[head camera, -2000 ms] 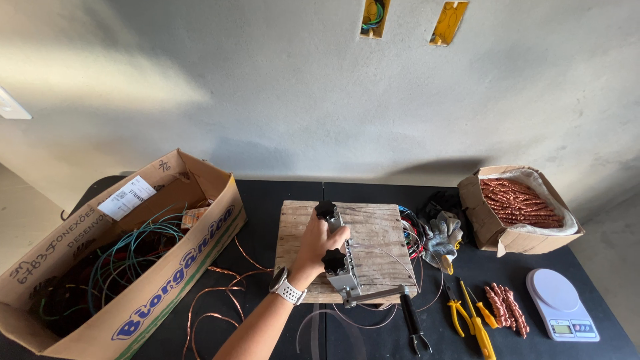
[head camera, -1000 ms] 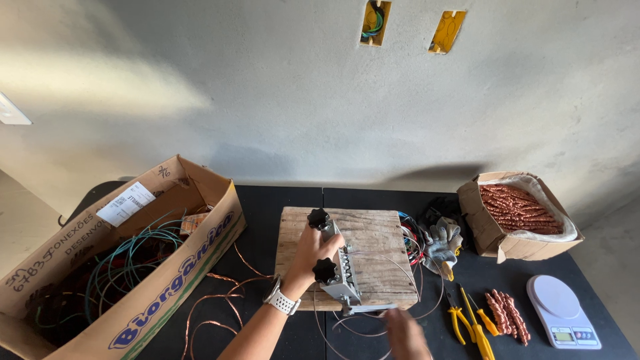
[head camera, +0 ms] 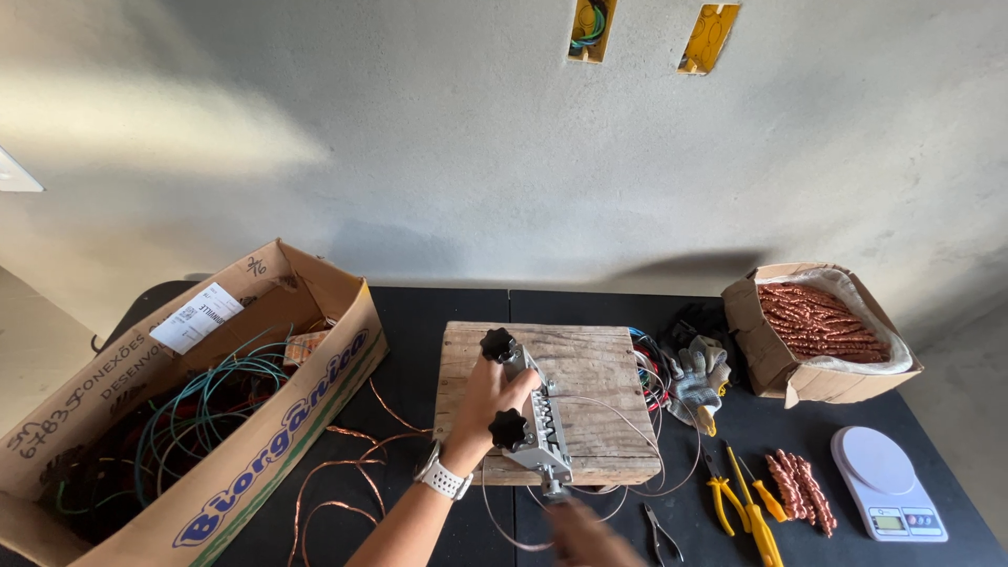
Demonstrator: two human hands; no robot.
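A metal hand-cranked wire stripping machine (head camera: 539,417) with black star knobs stands on a wooden block (head camera: 598,354). My left hand (head camera: 484,402), a white watch on its wrist, grips the machine's body between the two knobs. Blurred at the near end of the machine is my right hand (head camera: 587,531), by the crank side; the crank handle is hidden, and its grip cannot be made out. A thin insulated wire (head camera: 622,411) runs from the machine's right side and loops over the block. Bare copper strands (head camera: 315,472) curl on the black table to the left.
A cardboard box of wires (head camera: 276,449) stands left, a smaller box of twisted copper (head camera: 827,378) at back right. Near it lie work gloves (head camera: 697,378), yellow-handled pliers (head camera: 728,504), screwdrivers (head camera: 760,535), small cutters (head camera: 660,535), copper bundles (head camera: 802,492) and a digital scale (head camera: 874,465).
My right hand, out of view two seconds ago, has come in at the machine's near end. The crank's black handle, seen then at the lower right, is now hidden or blurred. My left hand stays on the machine.
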